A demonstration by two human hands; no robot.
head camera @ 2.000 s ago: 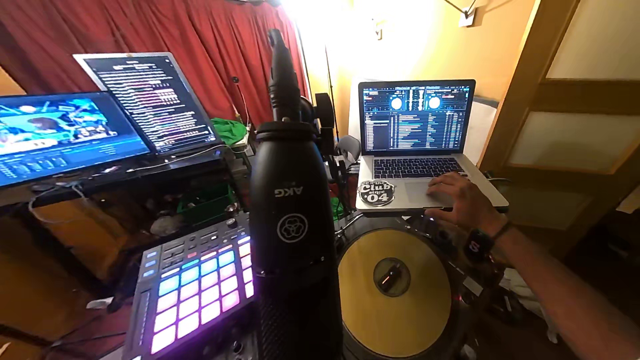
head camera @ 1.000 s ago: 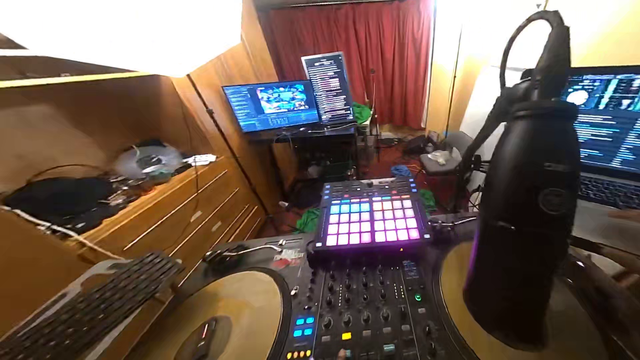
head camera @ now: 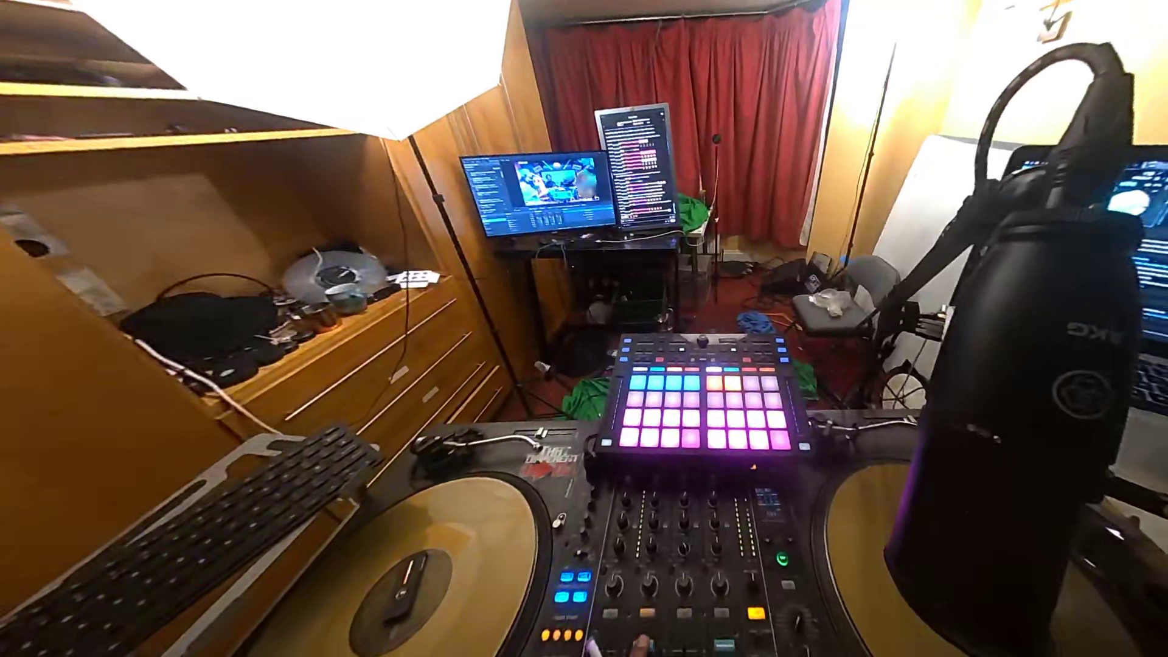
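At the bottom edge, a fingertip, apparently of my left hand (head camera: 641,646), touches or hovers over the lower part of the DJ mixer (head camera: 666,547); the rest of that hand is out of frame. A blurred part at the right edge, behind the black AKG microphone (head camera: 1013,411), may be my right hand (head camera: 1130,522); its fingers are hidden. Turntables with gold records flank the mixer, the left record (head camera: 484,529) in fuller view than the right record (head camera: 858,538). A pad controller (head camera: 703,401) with lit pink, blue and orange pads sits behind the mixer.
A black keyboard (head camera: 210,529) stands tilted at the left. Part of a laptop (head camera: 1152,255) shows behind the microphone. Farther off are a monitor (head camera: 538,193), an upright screen (head camera: 639,169), a grey chair (head camera: 835,306), a light stand (head camera: 456,246) and wooden drawers (head camera: 392,365).
The view has swung left from the laptop. My right hand was on the laptop two seconds ago and is now mostly hidden or out of view. A fingertip has appeared at the mixer's bottom edge.
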